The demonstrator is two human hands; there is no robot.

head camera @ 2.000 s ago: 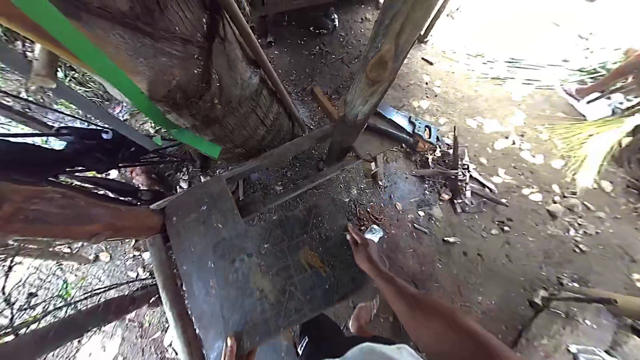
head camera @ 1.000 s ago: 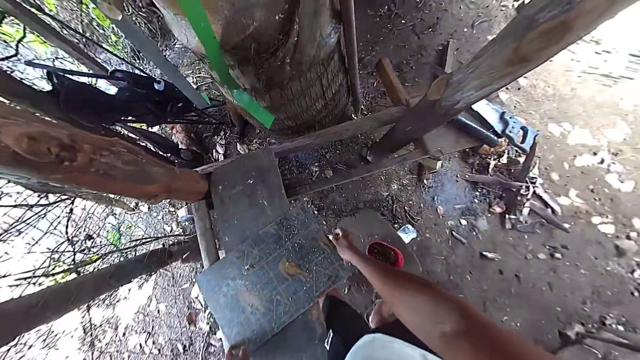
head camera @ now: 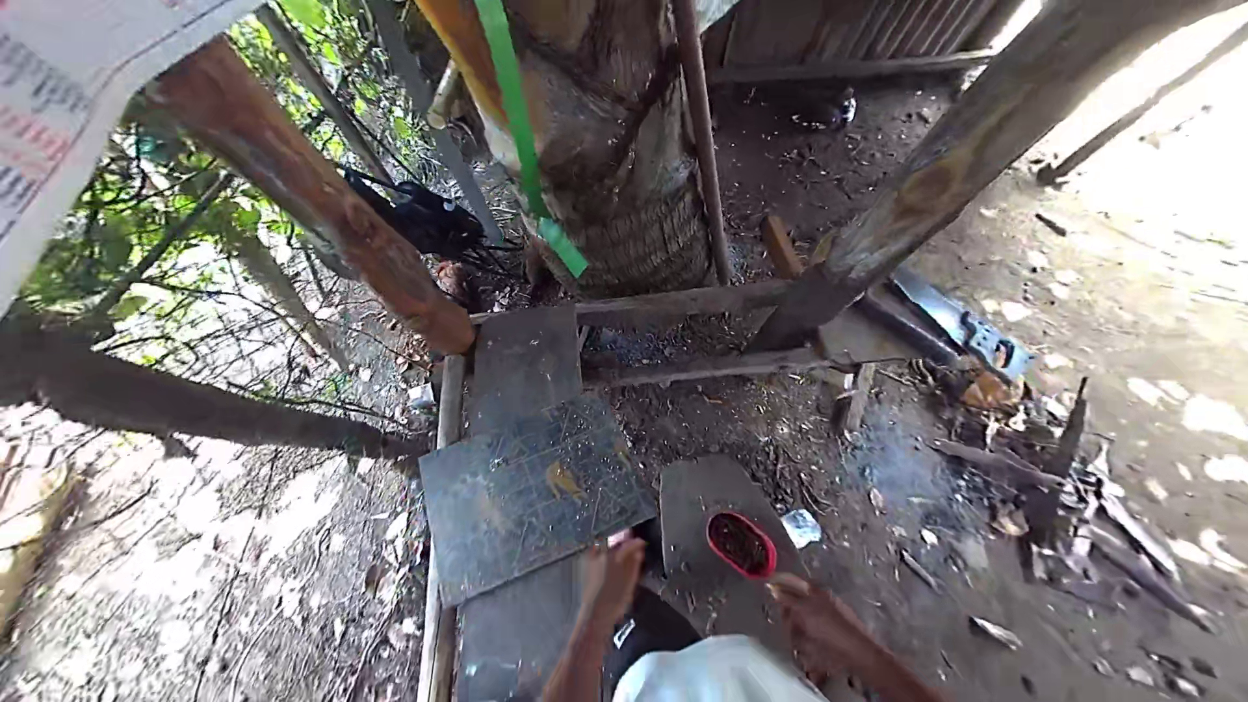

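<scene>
My left hand (head camera: pixel 612 577) is at the front edge of a dark flat board (head camera: pixel 531 497) marked with scratched lines and strewn with small bits; a small pinkish thing shows at its fingers, too blurred to name. My right hand (head camera: pixel 801 597) is beside a red-rimmed oval container (head camera: pixel 741 545) of dark loose material, its fingers curled close to the rim; whether it grips anything cannot be told. The container stands on a dark plank (head camera: pixel 694 507) to the right of the board. A yellowish-brown leaf-like piece (head camera: pixel 563 481) lies on the board.
Wooden posts (head camera: pixel 907 195) and a thick trunk (head camera: pixel 634 166) with green tape (head camera: pixel 522 127) rise beyond the board. A crumpled clear wrapper (head camera: pixel 801 527) lies right of the container. Burnt wood (head camera: pixel 1063 487) lies at the right. Printed sheeting (head camera: pixel 58 107) hangs at upper left.
My right hand has drawn back from the board's right side to the container. My left hand has come into fuller view at the board's front edge. The view has shifted.
</scene>
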